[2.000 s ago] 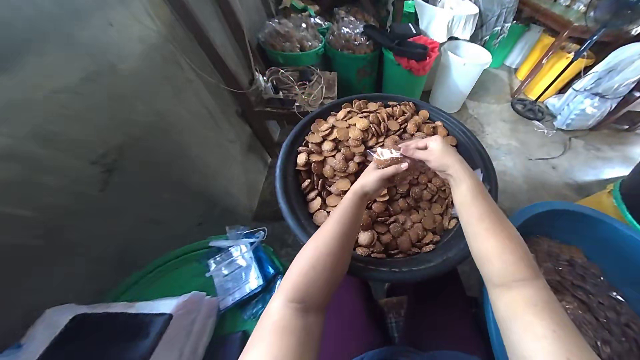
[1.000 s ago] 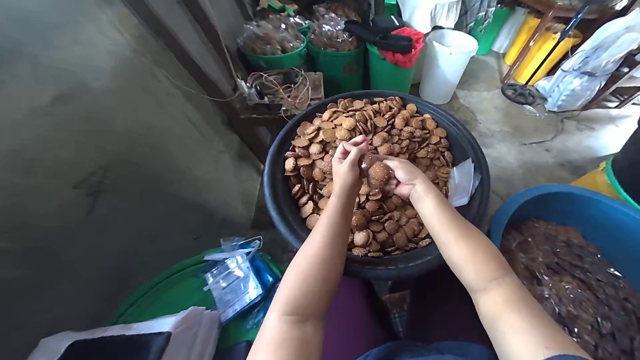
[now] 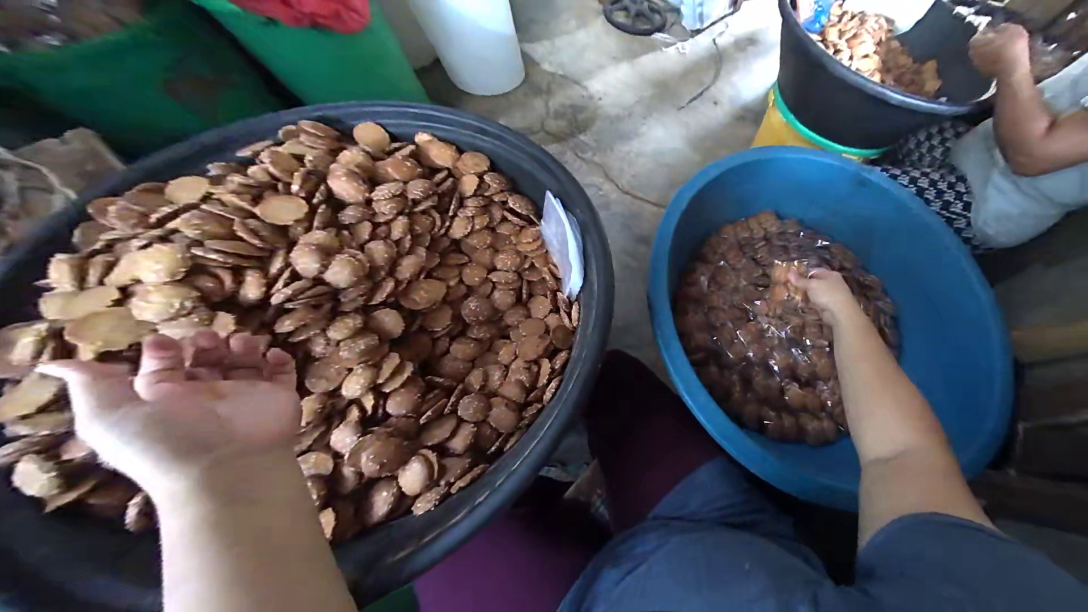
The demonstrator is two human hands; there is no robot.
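Note:
My left hand (image 3: pixel 200 399) lies palm up with its fingers apart on round brown biscuits (image 3: pixel 425 293), which fill a wide black tub (image 3: pixel 599 280); nothing rests in the palm. To the right, my right hand (image 3: pixel 823 291) reaches into a blue plastic tub (image 3: pixel 680 195) and holds a small clear packet of biscuits (image 3: pixel 784 285) by its edge. Under it lie many packed biscuits in clear plastic (image 3: pixel 756 357). Flat clear plastic bags (image 3: pixel 561 246) stand against the right inner wall of the black tub.
Beyond the blue tub another person's hand (image 3: pixel 999 51) is over a black basin (image 3: pixel 884 85) with biscuits, which stands on a yellow container (image 3: pixel 782 127). Green containers (image 3: pixel 340 55) and a white bucket (image 3: pixel 476 42) stand behind the black tub on the concrete floor (image 3: pixel 629 110).
Both hands were together over the black tub; now they are apart, the right in the blue tub with a packet, the left on the biscuits. The view has turned to the right.

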